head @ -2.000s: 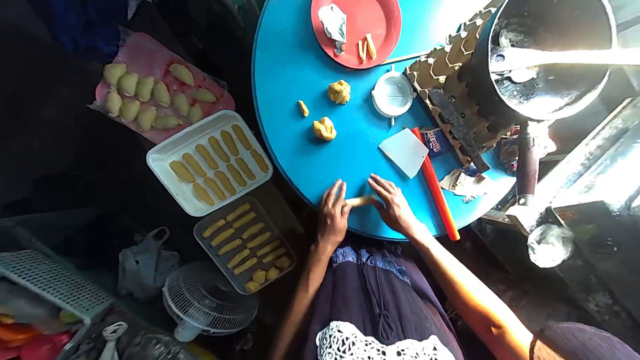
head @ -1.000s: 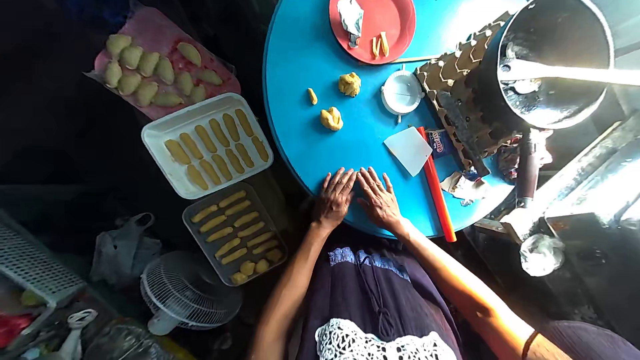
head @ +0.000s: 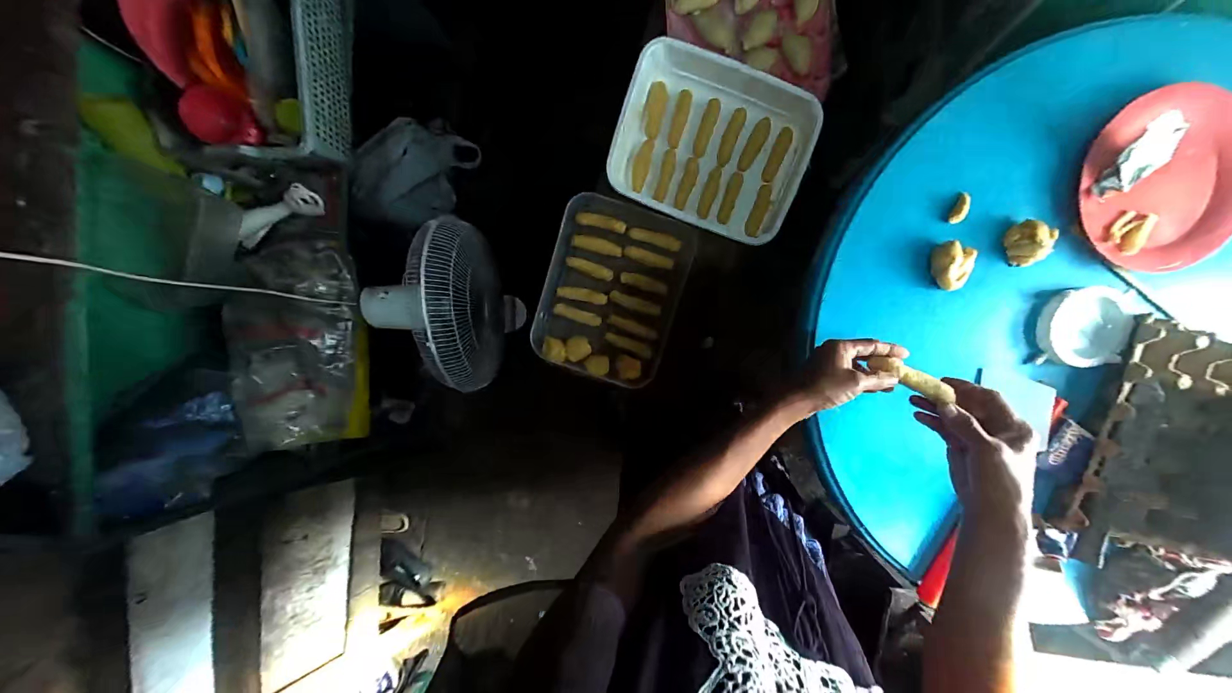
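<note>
Between my two hands a roll of yellowish dough (head: 912, 378) is lifted over the near part of the round blue table (head: 885, 462). My left hand (head: 847, 373) grips its left end between thumb and fingers, and my right hand (head: 977, 428) holds its right end. Beyond them on the table lie two lumps of dough (head: 953, 265) (head: 1030, 242) and a small dough piece (head: 959, 207). Left of the table, a white tray (head: 621, 115) and a dark tray (head: 544, 289) hold rows of shaped dough sticks; the dark one also holds several rounder pieces.
A red plate (head: 1189, 231) with crumpled wrapping, a small white dish (head: 1086, 327) and an egg carton (head: 1145, 366) stand at the right. A white scraper (head: 1022, 395) lies behind my right hand, near a red-handled tool (head: 936, 568). A fan (head: 457, 303) stands far left.
The view has swung far to the left. My hands were flat on the table one second ago; now they are raised with the dough roll held between them.
</note>
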